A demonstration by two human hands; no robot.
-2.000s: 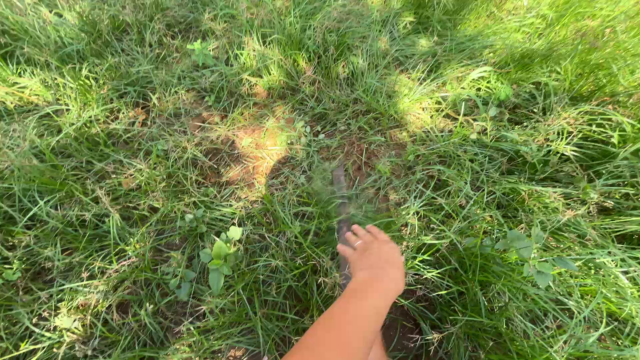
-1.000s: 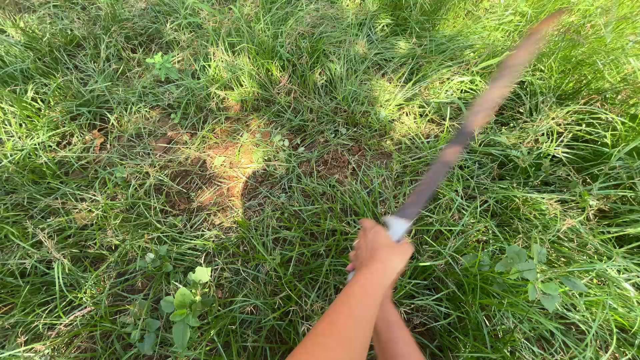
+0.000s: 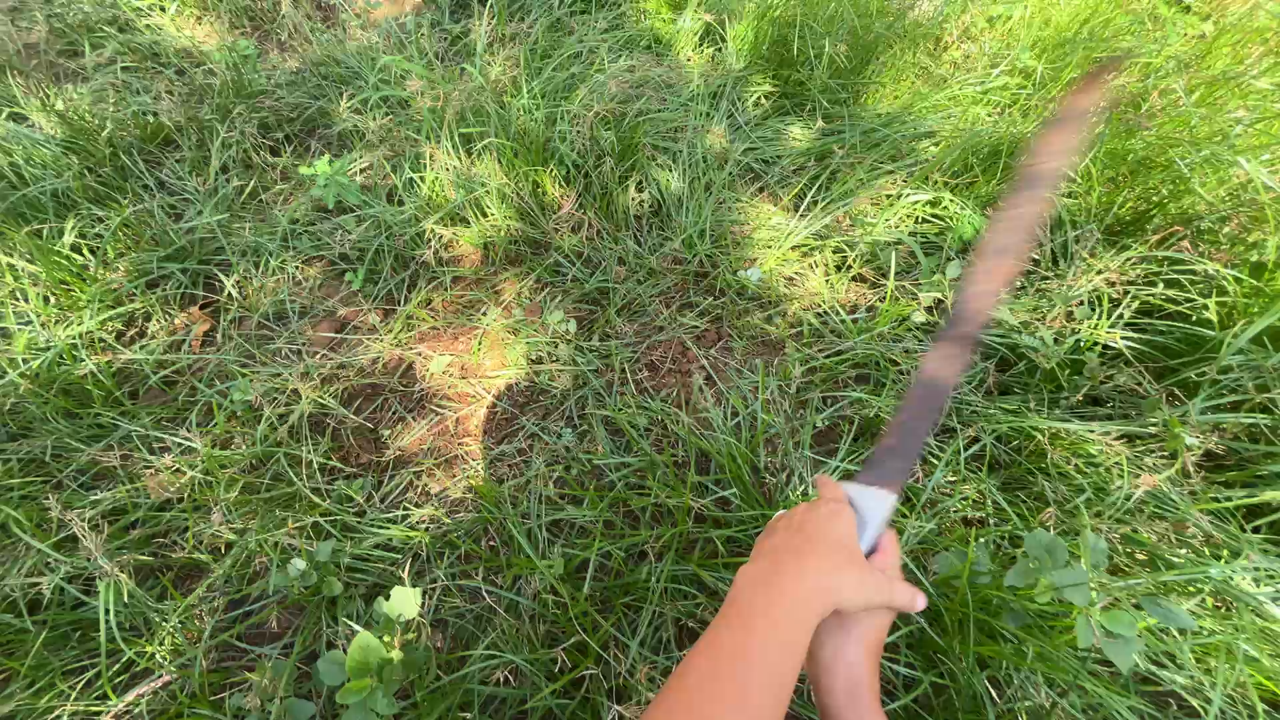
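Note:
A machete (image 3: 955, 340) with a long dark, rust-brown blade slants up and to the right over the grass, blurred toward its tip. Its pale grey handle end (image 3: 872, 505) shows just above my hands. My left hand (image 3: 815, 555) wraps the handle nearest the blade, a ring on one finger, its thumb pointing right. Partly hidden beneath it, my right hand (image 3: 865, 620) grips the handle too, and the two hands overlap. The rest of the handle is hidden by the hands.
Green grass (image 3: 620, 540) covers the ground, taller at the upper right. A sunlit patch of reddish soil (image 3: 460, 390) shows left of centre, and more bare soil (image 3: 690, 360) near the middle. Broad-leaved plants grow at the lower left (image 3: 370, 655) and lower right (image 3: 1060, 575).
Two seconds ago the blade was low against the grass near the middle; one second ago it was raised to the upper right. It is raised there now too, at a steeper slant.

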